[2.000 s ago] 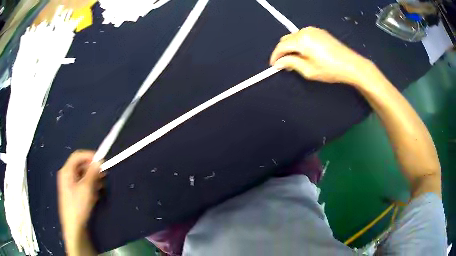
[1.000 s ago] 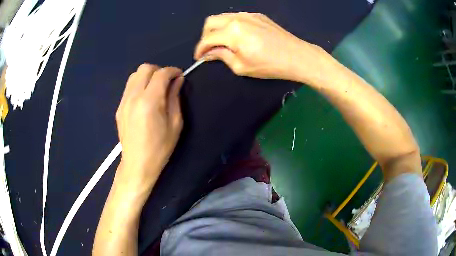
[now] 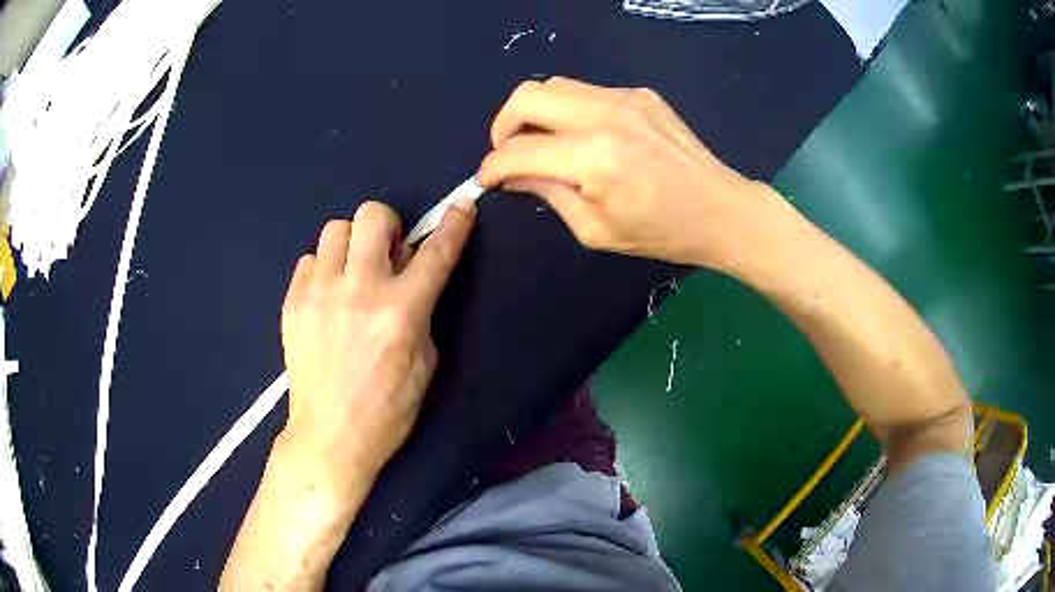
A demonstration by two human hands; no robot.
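A narrow white fabric strip (image 3: 208, 466) lies on the dark cover, curving from the bottom left up to my hands; another length runs up the left side. My left hand (image 3: 361, 330) rests on the cover with its thumb and fingers on the strip near its end. My right hand (image 3: 602, 168) pinches the strip's end between thumb and fingertips, just beyond my left thumb. The short part between my hands looks white and flat. The strip's tip is hidden in my right fingers.
A pile of white strips (image 3: 69, 139) lies at the far left, with a bit of yellow beside it. The iron's pale rim (image 3: 717, 9) is cut off at the top edge, near a pale sheet (image 3: 868, 21). A yellow-framed bin (image 3: 810, 474) of scraps stands on the green floor.
Since two seconds ago, my hands have come together at the strip's end. In the last second my left thumb has extended along the strip, and both hands sit slightly lower in view.
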